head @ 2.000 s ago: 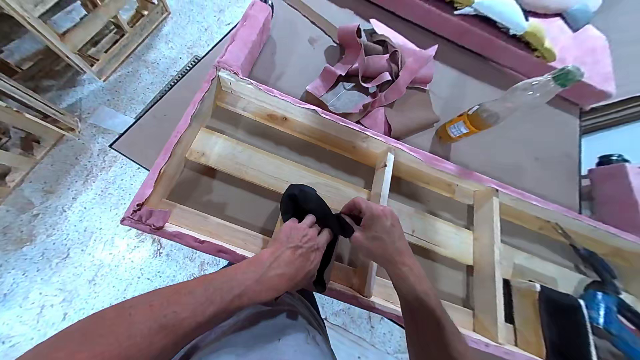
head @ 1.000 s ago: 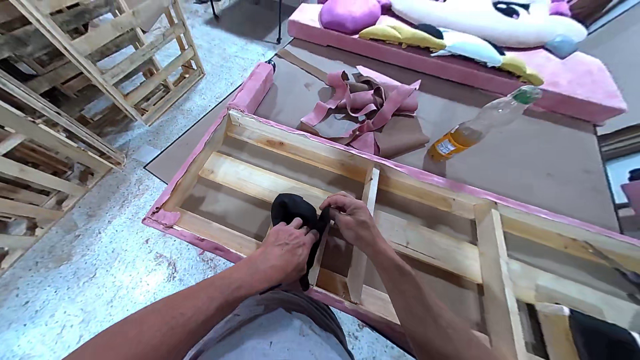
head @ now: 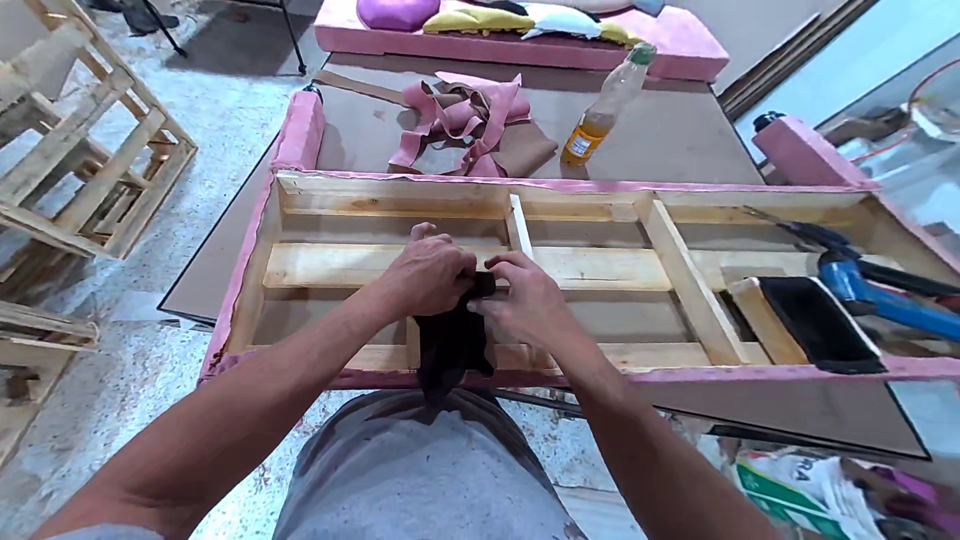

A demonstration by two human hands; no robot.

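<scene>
A piece of black fabric (head: 454,341) hangs over the near rail of a wooden frame edged in pink fabric (head: 465,268). My left hand (head: 431,274) grips its upper part with curled fingers. On the other side of the cloth, my right hand (head: 525,296) pinches its edge between thumb and fingers. Part of a wooden piece shows beside the cloth, mostly hidden. Farther right, a wooden block covered in black fabric (head: 814,319) rests on the frame, next to a blue-handled tool (head: 885,292) and dark scissors (head: 806,232).
Behind the frame, pink fabric scraps (head: 469,124) and a plastic bottle of amber liquid (head: 600,112) are on the tabletop (head: 675,135). A pink upholstered panel (head: 480,46) with stuffed shapes lies beyond. Slatted wooden frames (head: 90,157) stand at left, bags (head: 795,487) at lower right.
My left hand has moved up from lower on the black cloth to its upper part near my right hand. The cloth's rounded top no longer stands up. The view has turned.
</scene>
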